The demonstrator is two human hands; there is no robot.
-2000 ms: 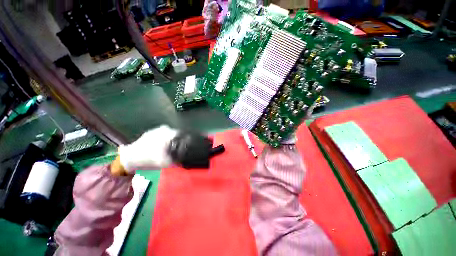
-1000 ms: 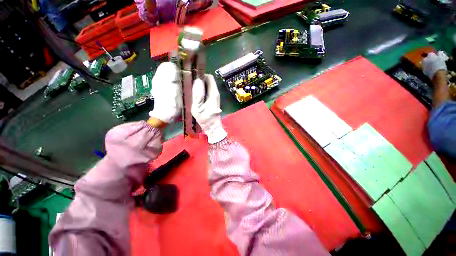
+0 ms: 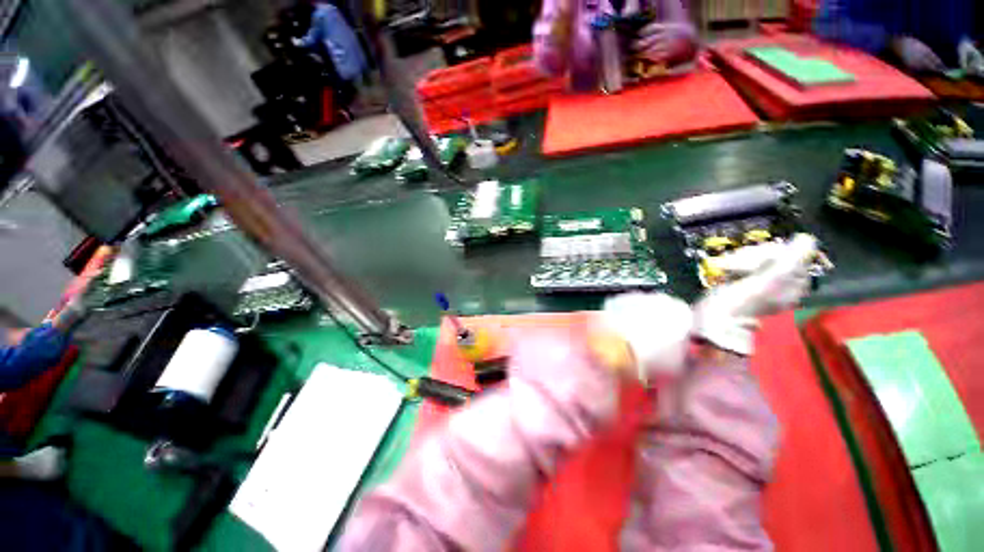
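Observation:
A green circuit board (image 3: 597,256) with a silver-white heat sink lies on the dark green conveyor belt, just beyond my hands. Right of it lies a board with yellow parts (image 3: 734,230) and a long grey cylinder. My right hand (image 3: 757,289), in a white glove, overlaps this board's front edge; whether it grips is unclear. My left hand (image 3: 651,332), gloved and blurred, is beside it, over the far edge of the red mat (image 3: 583,485); its fingers do not show clearly.
A yellow pot (image 3: 473,345) holds a blue pen. A black tool (image 3: 440,390) lies by my left sleeve. White paper (image 3: 322,453) is at left, stacked red boards with green cards (image 3: 906,377) at right. A metal pole (image 3: 259,221) crosses the left side. Other workers' hands show across the belt and at left.
The board held edge-on between both hands is out of them, and a green board now lies on the belt ahead. My hands have moved apart, the right reaching over the yellow-part board. The view has turned left.

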